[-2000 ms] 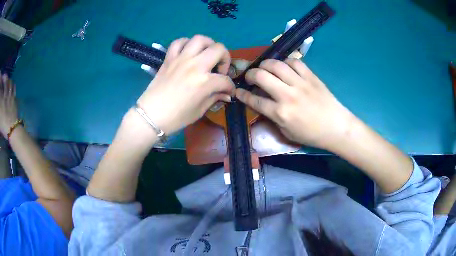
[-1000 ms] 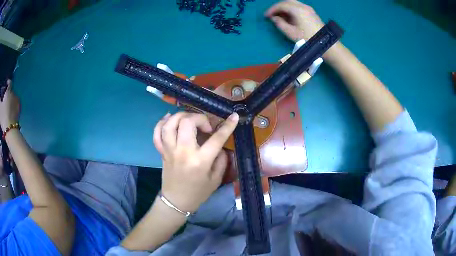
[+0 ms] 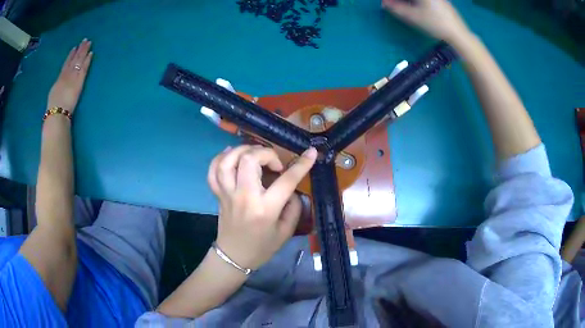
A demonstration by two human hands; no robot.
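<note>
The black three-arm frame (image 3: 330, 211) lies on the reddish-brown jig (image 3: 378, 198), one arm towards me and two pointing away to left and right. White tabs flank its arms. My left hand (image 3: 256, 195) has its index fingertip on the frame's hub, the other fingers curled; whether it pins a small part is hidden. My right hand (image 3: 426, 14) is beyond the far right arm, partly cut off by the top edge, and whether it holds anything cannot be told. The pile of small black parts (image 3: 299, 33) lies on the bench at the top centre.
The green-teal bench (image 3: 147, 154) curves around the jig. At the left a neighbour's hand (image 3: 69, 80) with a bead bracelet rests flat on it, and the person's blue sleeve (image 3: 29, 282) shows below. A reddish-brown edge (image 3: 580, 128) shows at the far right.
Since two seconds ago my right hand has left the hub and reached far out; my left index finger stays at the hub. The neighbour's hand has moved onto the bench, and the silver piece there is no longer visible.
</note>
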